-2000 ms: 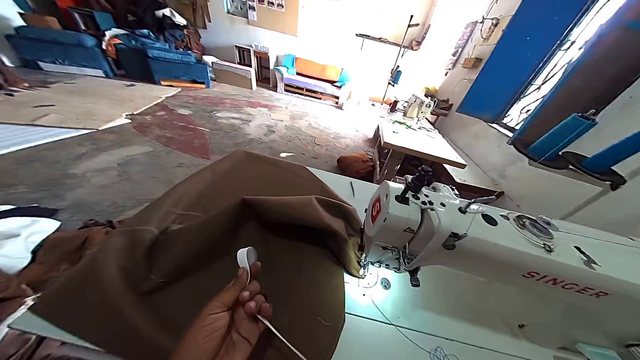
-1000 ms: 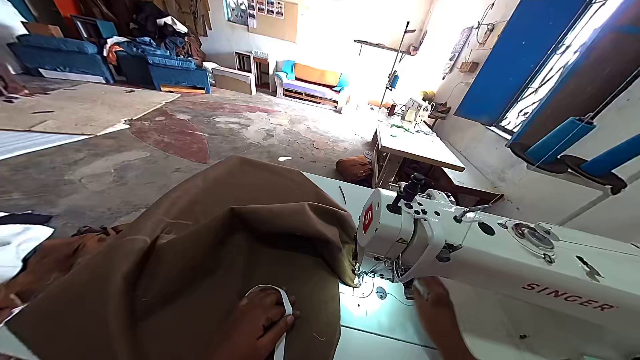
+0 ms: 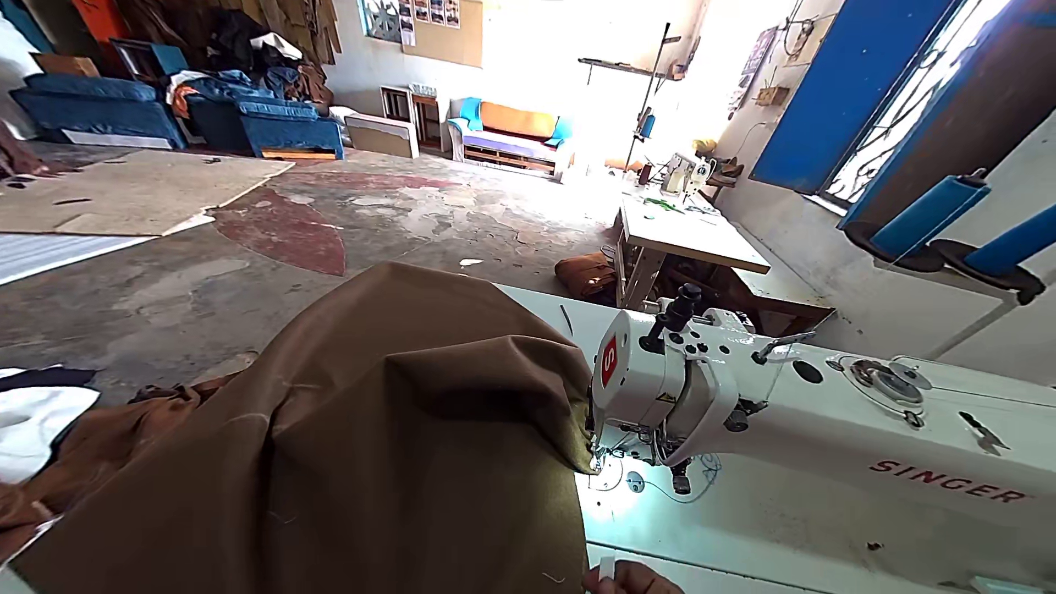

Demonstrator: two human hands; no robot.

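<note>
Brown fabric (image 3: pixel 429 462) lies in folds over the left of the sewing table, its right edge at the needle area of a white Singer sewing machine (image 3: pixel 792 421). At the bottom edge, beside the fabric's lower right edge, fingers of what appears to be my right hand (image 3: pixel 639 579) pinch a narrow white strip (image 3: pixel 608 568). Most of that hand is cut off by the frame. My left hand is not seen. The machine's lamp lights the needle plate (image 3: pixel 609 474), and loose blue thread (image 3: pixel 711 474) lies behind it on the bed.
Blue thread cones (image 3: pixel 932 216) stand on a holder at the right. Beyond the machine is another sewing table (image 3: pixel 689 235), with a brown bundle (image 3: pixel 584 275) beside it. Brown and white cloths (image 3: pixel 41 425) lie at the left. A sofa (image 3: pixel 511 136) stands against the far wall.
The left hand, over the fabric with the white strip before, has left that place. The right hand, beside the needle area one second ago, is gone from there; fingers with the strip now show at the bottom edge.
</note>
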